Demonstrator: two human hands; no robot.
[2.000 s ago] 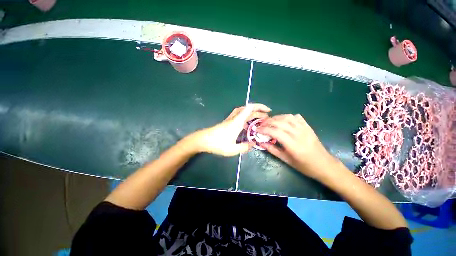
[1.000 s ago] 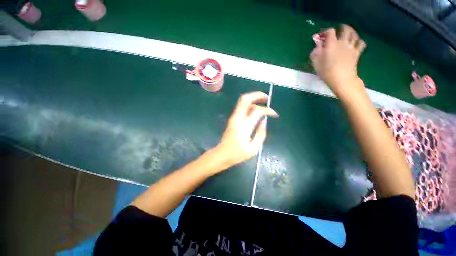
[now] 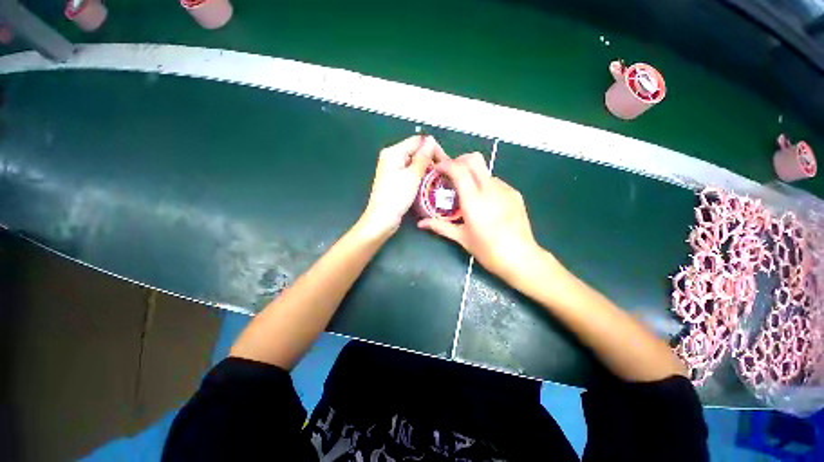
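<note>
A pink cylindrical housing [image 3: 441,195] is held between both hands over the dark green tabletop, left of the white seam. Its open end faces up and shows a red rim and a white patch inside. My right hand [image 3: 488,209] grips the housing from the right, thumb below and fingers over the top. My left hand [image 3: 397,177] is at the housing's upper left, its thumb and fingertips pinched together near the side. What the left fingertips pinch is too small to tell. Part of the housing's side is hidden by the hands.
A pile of pink spoked rings [image 3: 723,280] lies at the right, with a clear plastic bag [image 3: 809,397] at its edge. A pale curved rail [image 3: 334,83] borders the tabletop. Beyond it, the green belt [image 3: 434,50] carries several housings, one at upper right [image 3: 635,90].
The housing that stood by the rail is now between my hands. My right hand has come back from the belt, where a housing now stands. My left hand has moved up and left.
</note>
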